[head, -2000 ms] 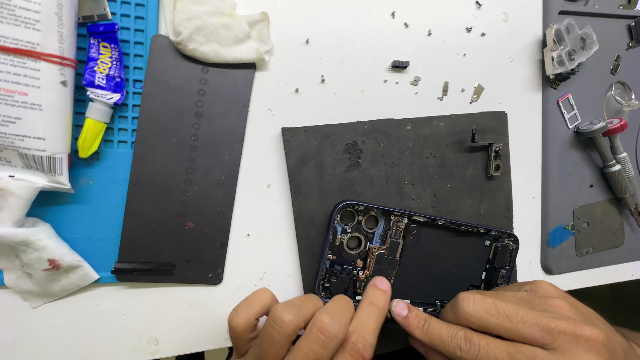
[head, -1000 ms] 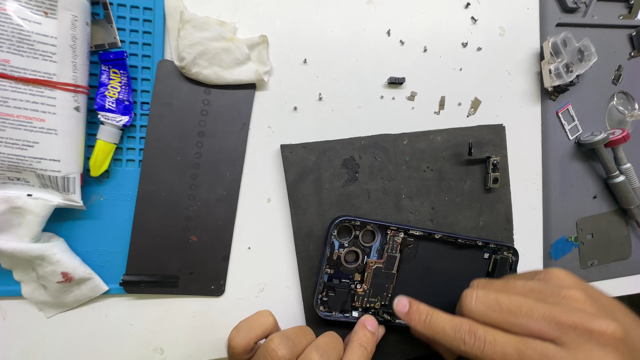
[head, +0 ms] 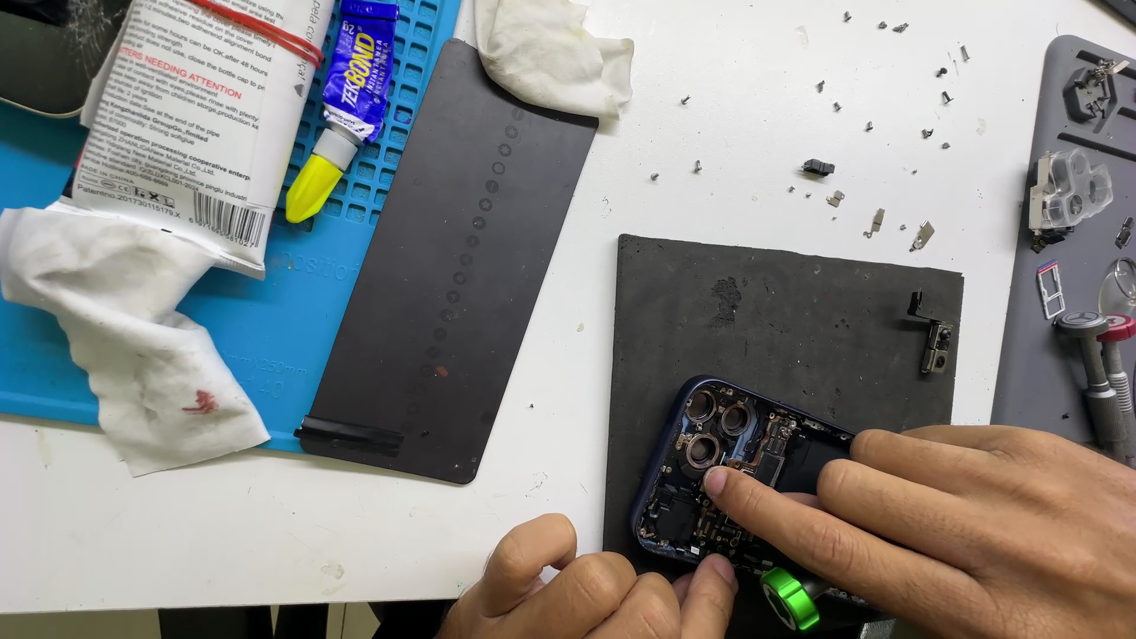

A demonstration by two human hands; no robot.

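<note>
An opened smartphone housing, with bare circuitry and three camera rings, lies tilted on a dark square mat. My right hand reaches over it, its index fingertip touching beside the lowest ring; its other fingers cover much of the phone. Under this hand, at the phone's lower edge, a green-capped tool handle shows; whether the hand grips it is unclear. My left hand has curled fingers and one fingertip against the phone's lower edge. A small metal camera module sits on the mat's right side.
Tiny screws and metal brackets are scattered behind the mat. Left are a dark plate, glue tube, white packet and stained cloth. A grey tray holds screwdrivers at right.
My right index fingertip has moved from the circuit board toward the camera rings. The green-capped handle has come into view beneath my right hand. The view has shifted and turned.
</note>
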